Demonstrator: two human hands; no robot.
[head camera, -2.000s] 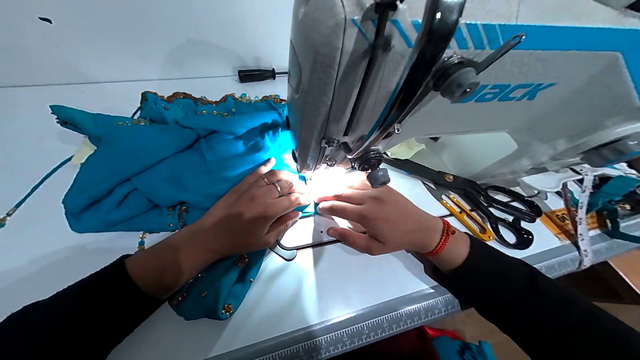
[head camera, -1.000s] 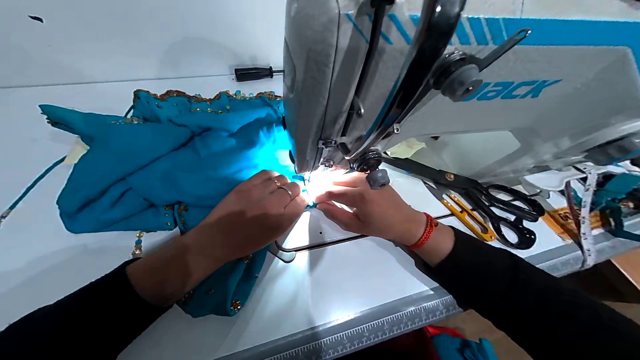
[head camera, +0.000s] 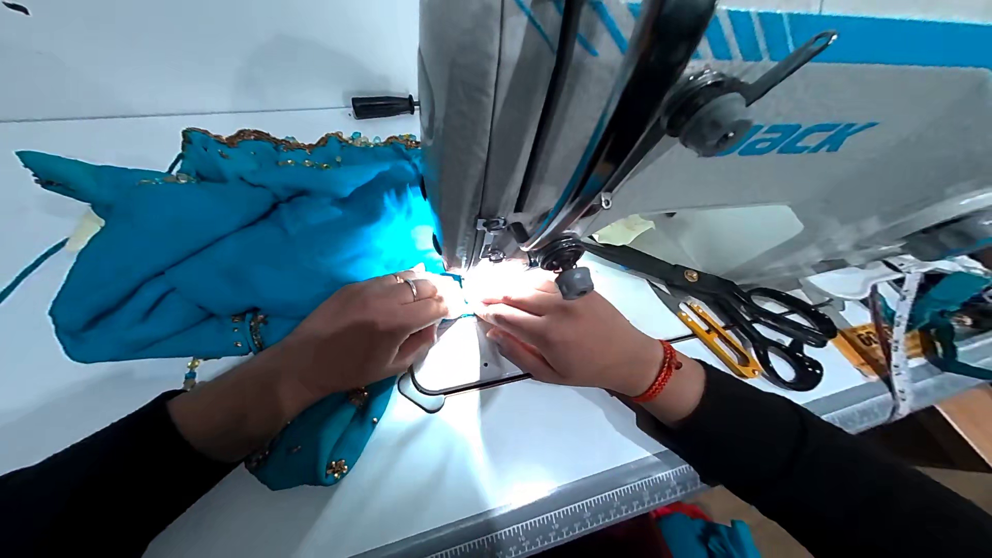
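Observation:
Teal fabric with gold and bead trim (head camera: 217, 256) lies bunched at the left of the Jack sewing machine (head camera: 480, 116). My left hand (head camera: 372, 325), with a ring on one finger, pinches a small edge of this fabric just in front of the needle area. Facing it from the right, my right hand (head camera: 558, 329) has its fingertips at the same edge, close to my left fingertips. Glare from the machine's lamp hides the needle, the presser foot and the exact grip of both hands.
Black-handled scissors (head camera: 721, 298) and a yellow thread snipper (head camera: 719, 341) lie right of my right hand. A black-handled tool (head camera: 384, 106) is behind the fabric. A measuring tape (head camera: 903, 341) hangs at the right, and a ruler strip (head camera: 573, 515) runs along the table's front edge.
My two hands have drawn closer together at the fabric edge, and the fingers of my right hand are more bent than two seconds ago.

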